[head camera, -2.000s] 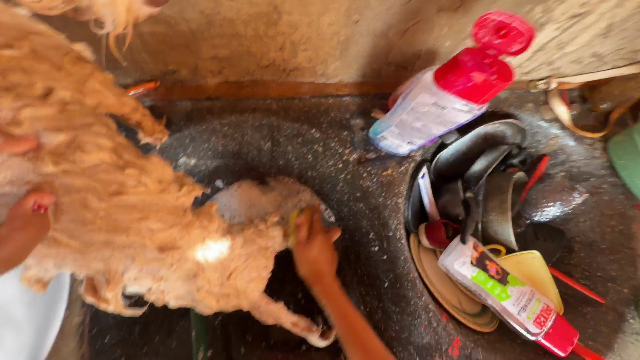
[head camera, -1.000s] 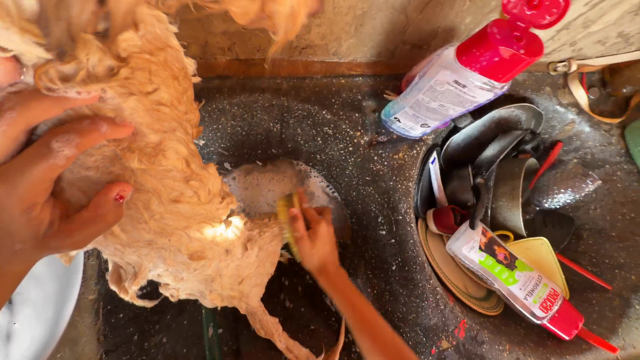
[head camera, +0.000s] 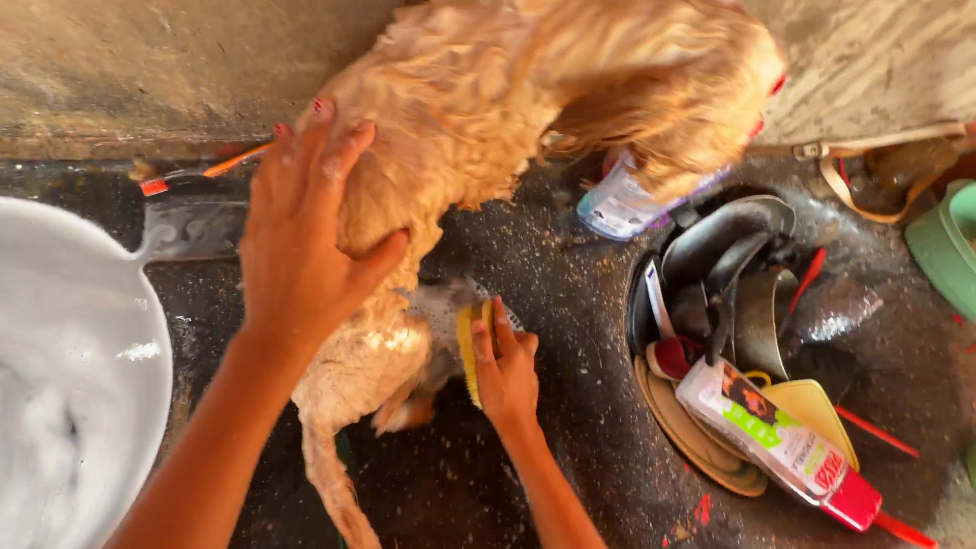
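Observation:
A wet, tan-furred dog (head camera: 457, 99) stands on the dark speckled counter, its head turned to the upper right and its tail hanging toward the lower edge. My left hand (head camera: 305, 221) lies with spread fingers on the fur of its back and side. In my right hand (head camera: 507, 366) is a yellow brush (head camera: 469, 354), held beside the dog's hindquarters, over a patch of suds (head camera: 438, 309). The dog's head partly hides a clear bottle (head camera: 621, 202). Red nails of other fingers show at the right of the dog's head; whose they are I cannot tell.
A large white basin (head camera: 72, 343) of cloudy water stands at left, near an orange toothbrush (head camera: 236, 160). On the right a round sink (head camera: 637, 305) holds pans and utensils, with a red-capped shampoo bottle (head camera: 785, 442) across them. Beyond are a strap (head camera: 862, 206) and a green container (head camera: 945, 244).
The dog's head has come across to the right, over the bottle that stood in plain sight. My left hand now reaches farther over the dog's back. The view has shifted left.

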